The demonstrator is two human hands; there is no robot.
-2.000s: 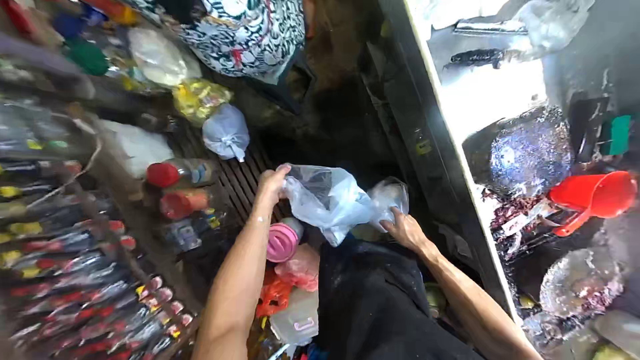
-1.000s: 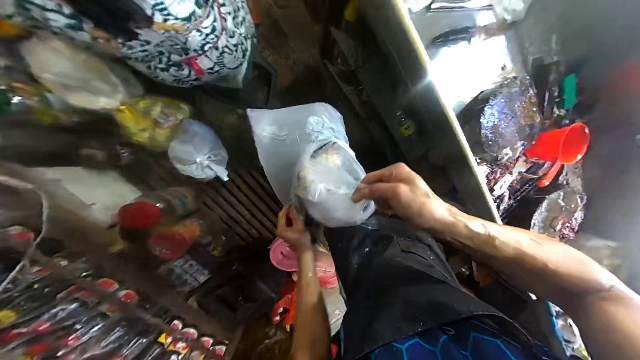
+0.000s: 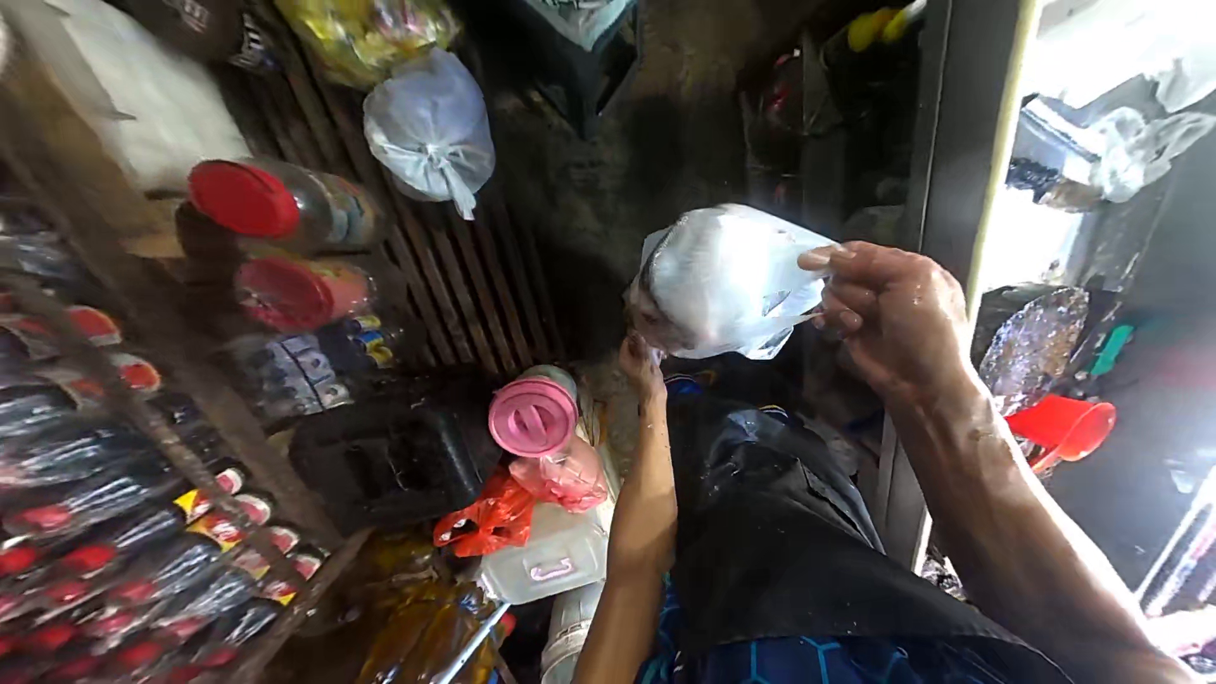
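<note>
A whitish translucent plastic bag (image 3: 727, 275) with a rounded bulk inside hangs between my two hands, above my black apron. My right hand (image 3: 888, 304) pinches the bag's gathered edge at its right side between thumb and fingers. At the bag's lower left, my left hand (image 3: 644, 366) grips it; its fingers are partly hidden behind the plastic. What the bag contains cannot be made out. Another knotted white plastic bag (image 3: 429, 128) rests on the slatted wooden surface to the upper left.
Red-lidded jars (image 3: 244, 198) and crates of bottles (image 3: 114, 532) stand at left. A pink-lidded container (image 3: 533, 416), a red plastic bag (image 3: 489, 518) and a clear plastic box (image 3: 546, 551) sit below. Along the right runs a counter edge (image 3: 993, 180), with a red plastic dipper (image 3: 1064, 427) beyond.
Two seconds ago my hands held two ends of loose, spread plastic; now they hold one rounded, filled bag. Since one second ago my right hand has drawn the bag's edge out to the right.
</note>
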